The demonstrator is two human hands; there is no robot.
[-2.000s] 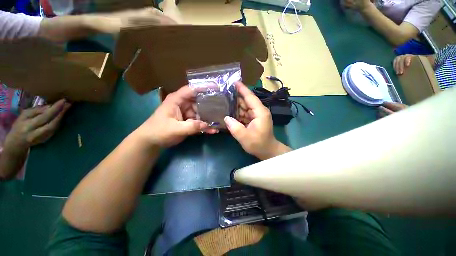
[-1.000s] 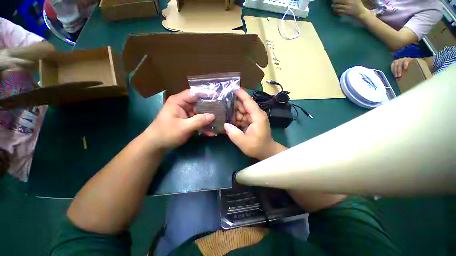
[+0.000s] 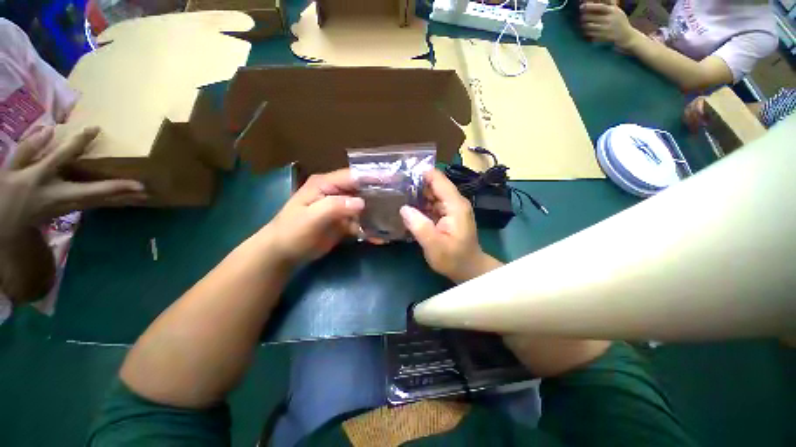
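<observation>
A clear, shiny zip-lock bag (image 3: 388, 196) with a flat greyish item inside is held upright between my two hands. My left hand (image 3: 319, 216) grips its left side, thumb on the front. My right hand (image 3: 447, 225) grips its right side, thumb on the front. Behind the bag stands an open brown mailer box (image 3: 349, 105) with its lid raised; my hands and the bag hide most of its inside. A black power adapter (image 3: 494, 206) with a coiled black cable (image 3: 476, 179) lies just right of the box.
A flat cardboard sheet (image 3: 541, 113) with handwriting lies behind the adapter. A thick cream post (image 3: 628, 262) crosses the lower right. A neighbour's hand (image 3: 52, 188) touches a brown box (image 3: 161, 175) at left. A round white item (image 3: 641, 157) lies right. A white power strip (image 3: 489, 16) is at the far edge.
My hands and the bag have shifted slightly right and down in the view. The neighbour's box at left has been moved and its pale lid now spreads up and back, with a hand at its front.
</observation>
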